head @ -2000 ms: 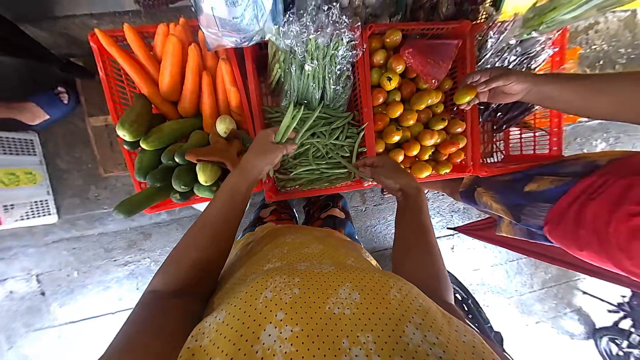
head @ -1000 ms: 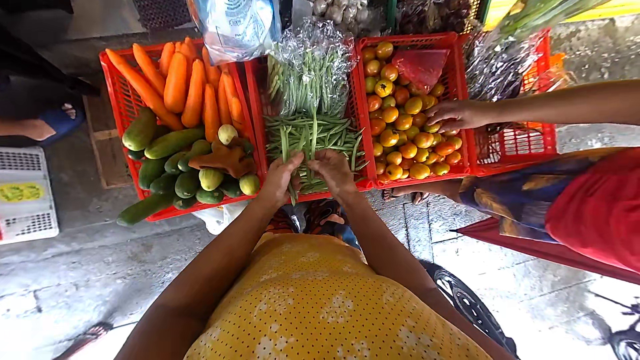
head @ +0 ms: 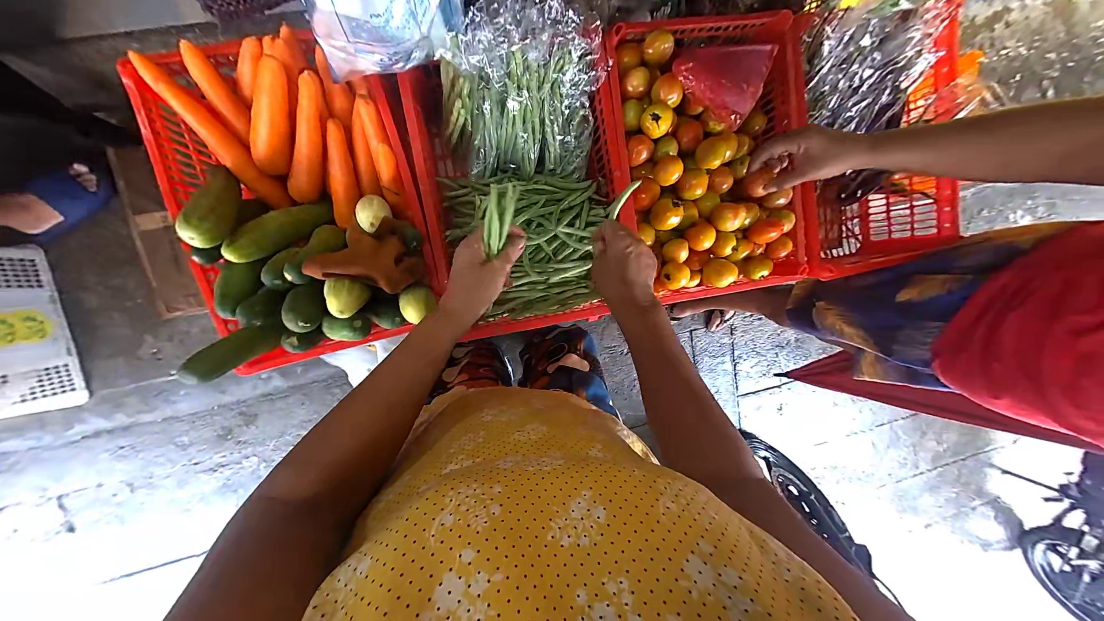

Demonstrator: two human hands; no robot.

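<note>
My left hand (head: 481, 274) is closed around a small bunch of green beans (head: 499, 217), their ends sticking up out of the fist. Loose green beans (head: 552, 237) fill the near part of a red plastic crate (head: 423, 129) between my hands. At the crate's right side, my right hand (head: 624, 263) grips one green bean (head: 623, 199) that points up and to the right. Behind the loose beans lie more beans in a clear plastic bag (head: 526, 103).
Left is a crate with carrots (head: 272, 116), cucumbers (head: 276, 233) and a brown cloth-like piece (head: 366, 259). Right is a crate of tomatoes (head: 690, 185), where another person's hand (head: 806, 158) reaches in. A wheel (head: 802, 496) stands at lower right.
My hands were close together over the beans a second ago; now they are apart, the right one moved to the right. The other person's hand has stayed among the tomatoes since then.
</note>
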